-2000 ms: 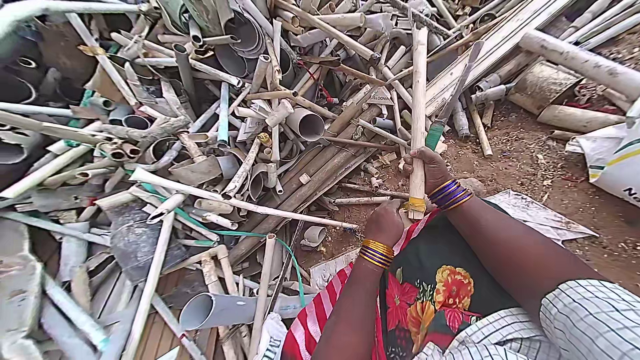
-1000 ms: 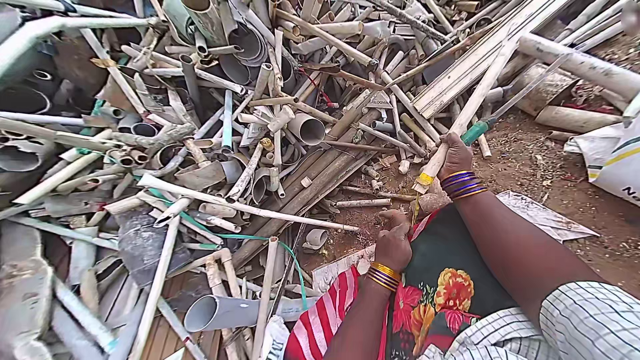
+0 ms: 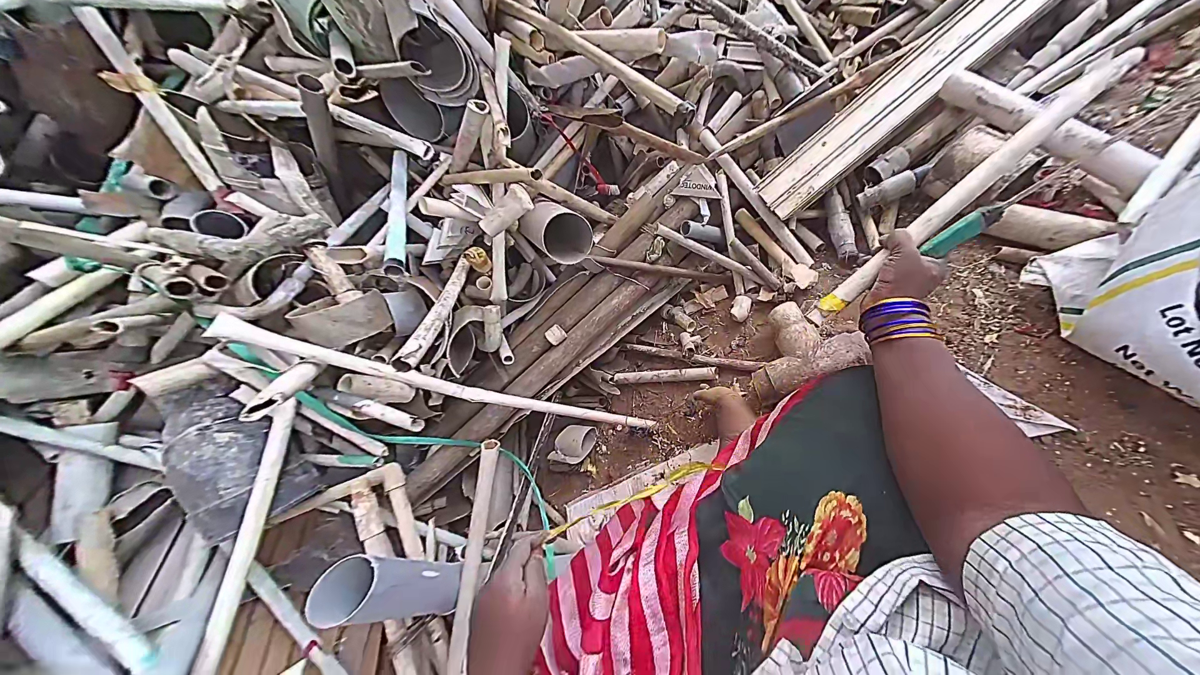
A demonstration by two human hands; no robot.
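Observation:
My right hand (image 3: 907, 272) grips a long whitish plastic pipe (image 3: 1022, 141) near its lower end, where a bit of yellow tape (image 3: 831, 303) shows. The same hand holds the green handle (image 3: 958, 232) of a tool, whose narrow blade points away to the upper right. At the bottom centre, my left hand (image 3: 511, 600) holds the end of a thin yellow strip (image 3: 647, 489), which stretches to the right across the red-and-white striped cloth (image 3: 647, 562) by my lap. Left-hand fingers are partly blurred. A grey pipe piece (image 3: 384, 591) lies left of it.
A large heap of scrap plastic pipes (image 3: 422, 380) fills the left and middle. Pipe fittings (image 3: 797, 337) lie on the soil near my foot (image 3: 727, 411). Long pale panels (image 3: 900, 103) lean at the upper right. A white printed sack (image 3: 1139, 281) stands at the right.
My left hand has moved from beside the pipe's lower end down and left, with the yellow strip now stretched from it. My right hand has tilted the pipe over to the right.

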